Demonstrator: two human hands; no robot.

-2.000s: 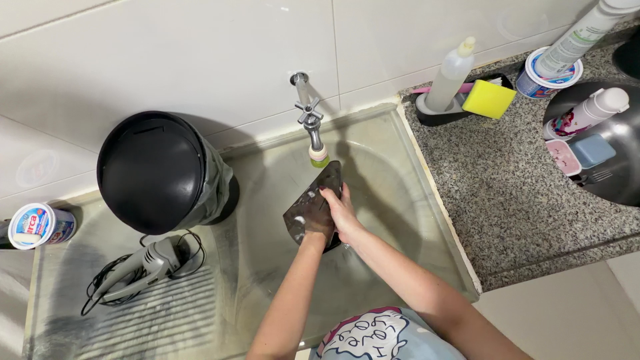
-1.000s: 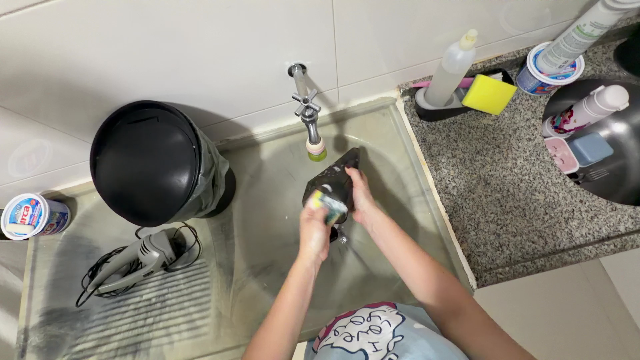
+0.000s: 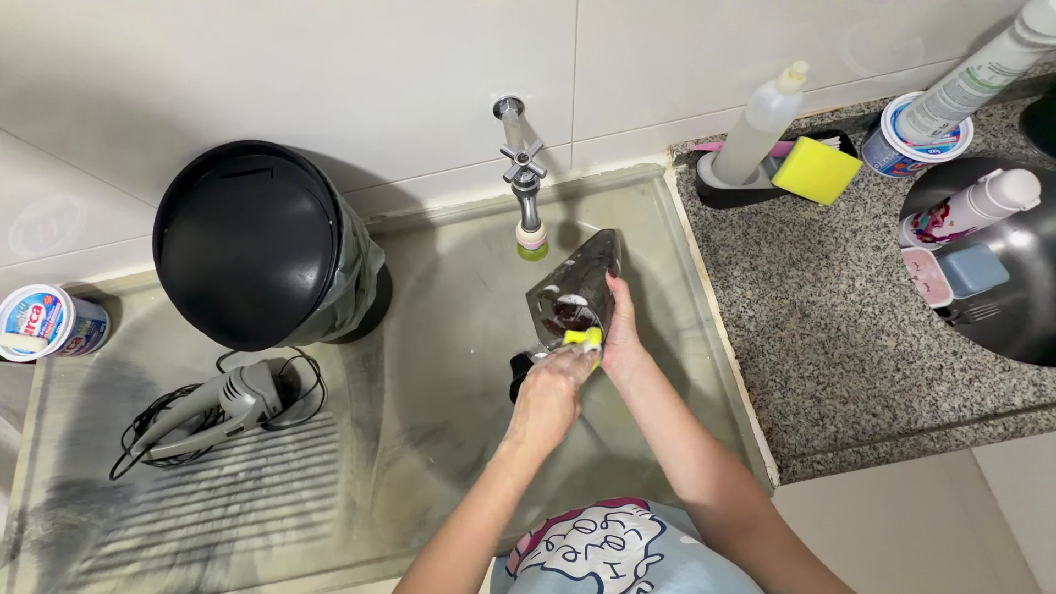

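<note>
My right hand [image 3: 623, 322] grips the side of a dark translucent container [image 3: 577, 276], tilted over the laundry sink basin [image 3: 462, 289] below the faucet. White suds lie on the container. My left hand [image 3: 553, 392] holds a yellow sponge [image 3: 586, 338] against the container's near end. A black part [image 3: 520, 375] shows just beside my left hand, low in the basin; what it is I cannot tell. The metal faucet [image 3: 525, 177] ends in a green-tipped nozzle, and no stream of water shows under it.
A lidded black bin [image 3: 247, 243] and a grey corded handheld appliance [image 3: 223, 404] stand on the ribbed left side, near a plastic tub [image 3: 54, 322]. On the granite counter [image 3: 825, 330] are a soap bottle [image 3: 759, 124], a yellow sponge [image 3: 817, 169] and a steel sink [image 3: 1015, 289] with a bottle and small containers.
Two seconds ago both hands were on the dark container with no sponge visible. The sponge shows in my left hand one second ago and now, and the container's tilt has changed.
</note>
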